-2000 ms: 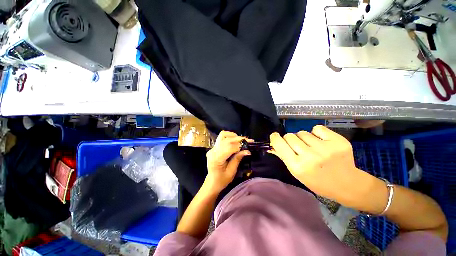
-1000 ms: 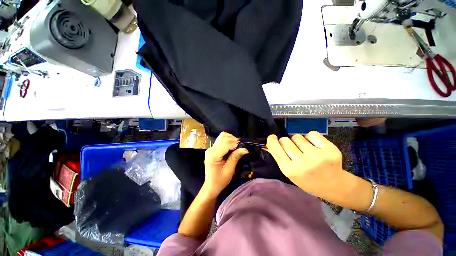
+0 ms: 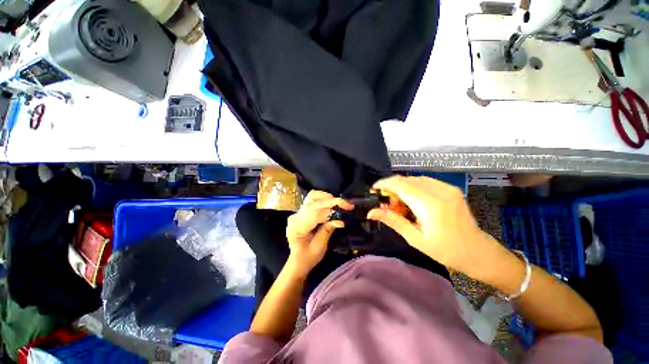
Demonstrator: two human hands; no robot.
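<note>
A black garment (image 3: 306, 92) lies over the sewing table and hangs down over its front edge to the wearer's lap. My left hand (image 3: 311, 226) pinches a small bunched part of the black cloth between thumb and fingers. My right hand (image 3: 427, 213) is close to its right, thumb and fingertips on the same dark cloth, a short stretch of which spans between the hands. Something red-orange shows inside my right palm, mostly hidden by the fingers; I cannot tell what it is. Fine detail of the cloth between the hands is too dark to see.
Red-handled scissors (image 3: 629, 117) lie by the sewing machine (image 3: 498, 57) at right. A grey machine housing (image 3: 117, 50) stands at left. Under the table are a blue crate (image 3: 213, 328) with plastic bags, a yellowish cylinder (image 3: 277, 190), and another blue crate (image 3: 544, 231) at right.
My right hand has turned, with thumb and fingers now apart around the cloth instead of closed at a thin strand. The red-orange thing in its palm now shows. My left hand still pinches the cloth.
</note>
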